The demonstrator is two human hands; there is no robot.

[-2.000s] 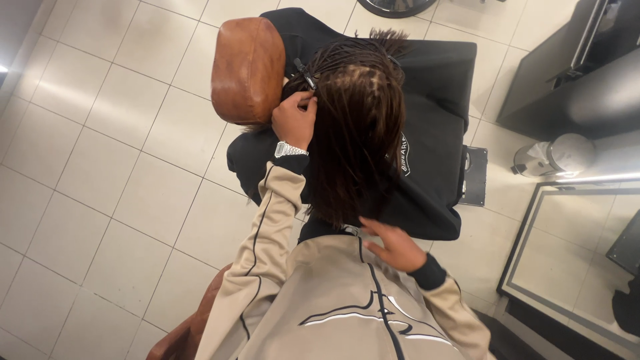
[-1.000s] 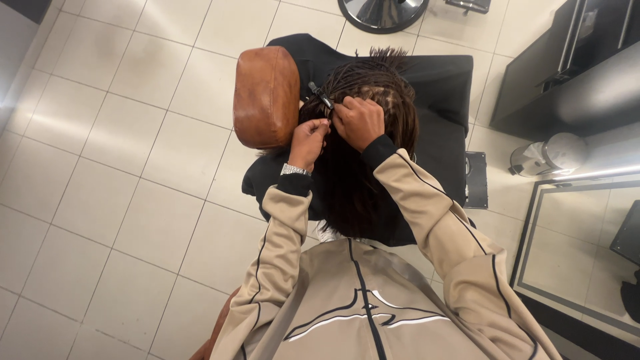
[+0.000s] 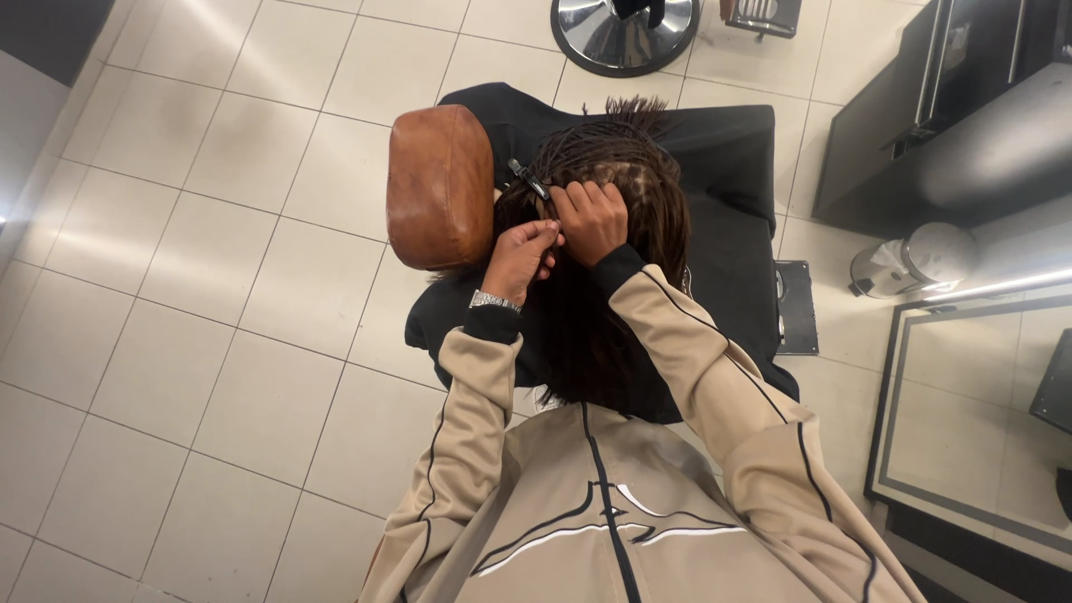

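Note:
A seated person's head of dark brown hair (image 3: 586, 335), partly in thin braids (image 3: 599, 142), is below me. My left hand (image 3: 523, 260), with a metal watch band at the wrist, pinches a strand of hair between thumb and fingers. Against the scalp, my right hand (image 3: 593, 219) has its fingers curled onto the same section, close to my left fingertips. A dark hair clip (image 3: 529, 179) holds hair just above both hands. The person wears a black salon cape (image 3: 729, 218). The strand itself is mostly hidden by my fingers.
A brown leather chair headrest (image 3: 441, 186) stands left of the head. A chrome round chair base (image 3: 624, 33) is at the top, a footrest (image 3: 796, 307) right of the cape. Farther right are a pedal bin (image 3: 913, 260), a black cabinet (image 3: 888, 126) and a framed mirror (image 3: 892, 402).
Two seconds ago my right hand was low, near the hair ends; it has moved up to the scalp beside my left hand. Since one second ago both hands have stayed close together at the strand.

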